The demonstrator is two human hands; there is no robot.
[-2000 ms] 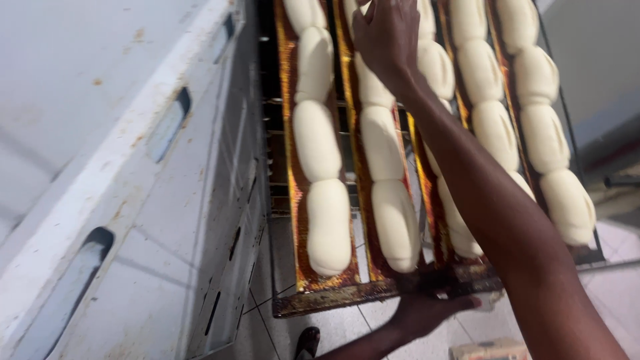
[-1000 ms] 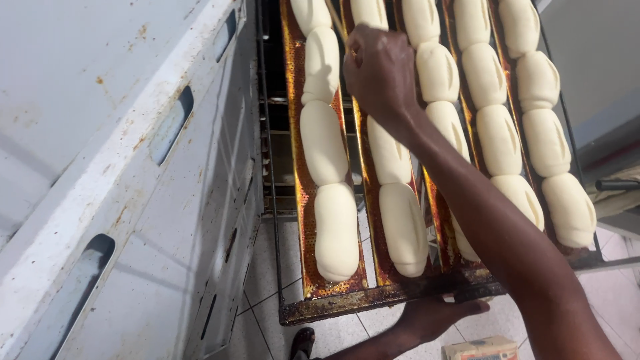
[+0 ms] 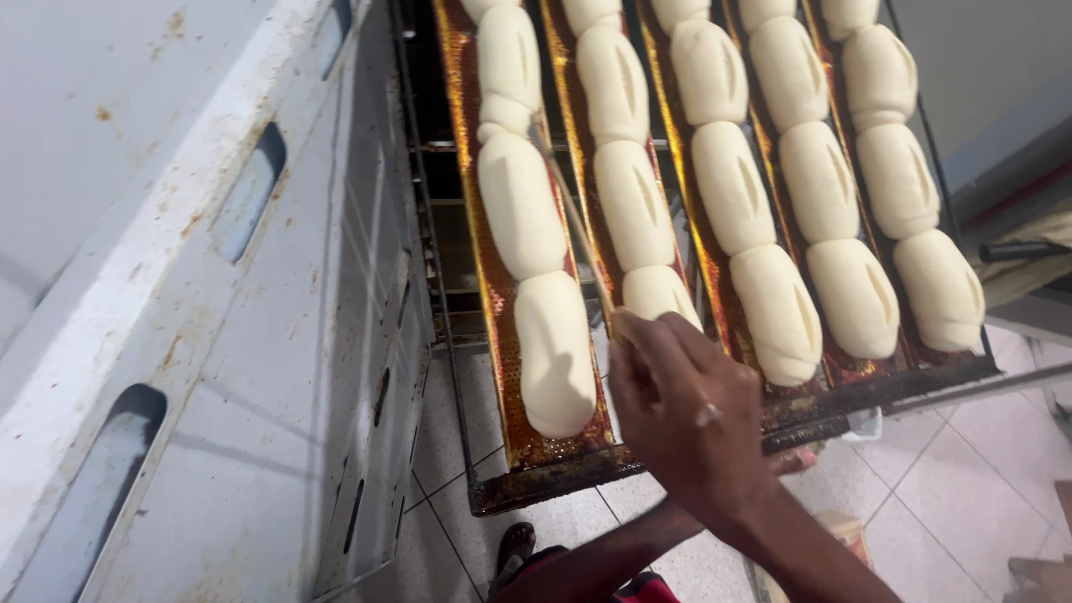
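Rows of pale, elongated dough pieces [image 3: 557, 352] lie end to end in the browned channels of a perforated metal baking tray [image 3: 553, 481]. Long slits mark the tops of many pieces; the two nearest in the leftmost row show none. My right hand [image 3: 691, 410] is closed around a thin stick-like tool [image 3: 578, 218], over the near end of the second row. The tool's far end reaches the right side of the leftmost row; its tip is blurred. My left hand [image 3: 791, 461] is under the tray's near edge, mostly hidden behind my right wrist, with fingertips showing.
White, rust-spotted panels with oval slots [image 3: 251, 193] stand close along the left. Dark rack rails [image 3: 448, 293] run beside and beneath the tray. A tiled floor [image 3: 913, 494] lies below, with a cardboard box [image 3: 846, 536] and a sandalled foot [image 3: 515, 540]. A dark bar [image 3: 1026, 251] juts in at right.
My right hand has moved back toward the tray's near edge with the tool. A slit now shows on a leftmost-row piece that looked unslit a second ago. Slits also show along the second row.
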